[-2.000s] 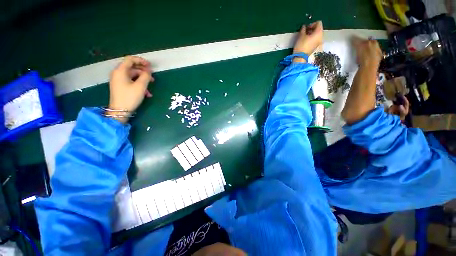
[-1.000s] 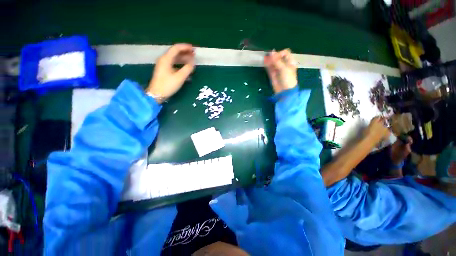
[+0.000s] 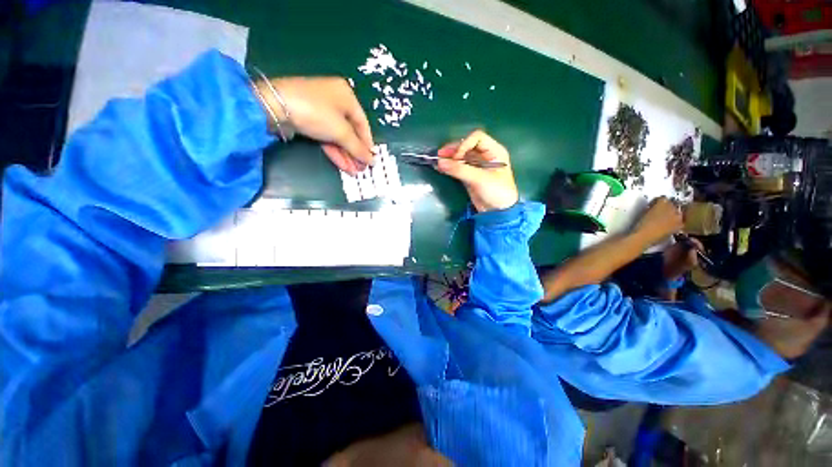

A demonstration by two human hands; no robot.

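Observation:
My left hand (image 3: 333, 119) reaches in from the left, its fingertips on the upper edge of the small white panel (image 3: 369, 182) with dark dividing lines. My right hand (image 3: 483, 173) holds thin silver tweezers (image 3: 479, 163), their tips pointing left toward the panel, a little apart from it. A loose heap of tiny white pieces (image 3: 394, 87) lies on the green mat above the panel. The long white row of strips (image 3: 319, 239) lies at the near bench edge.
A white sheet (image 3: 164, 55) lies at upper left. A wire spool (image 3: 598, 202) with green rims stands right of my right hand. At right, a neighbour's bare forearm (image 3: 607, 253) and blue sleeves reach toward brown-grey component piles (image 3: 628, 141) on white paper.
Both hands have come down from the pale strip to the panel. The left fingers have taken the panel's edge, and tweezers now show in the right hand. The view has shifted and turned.

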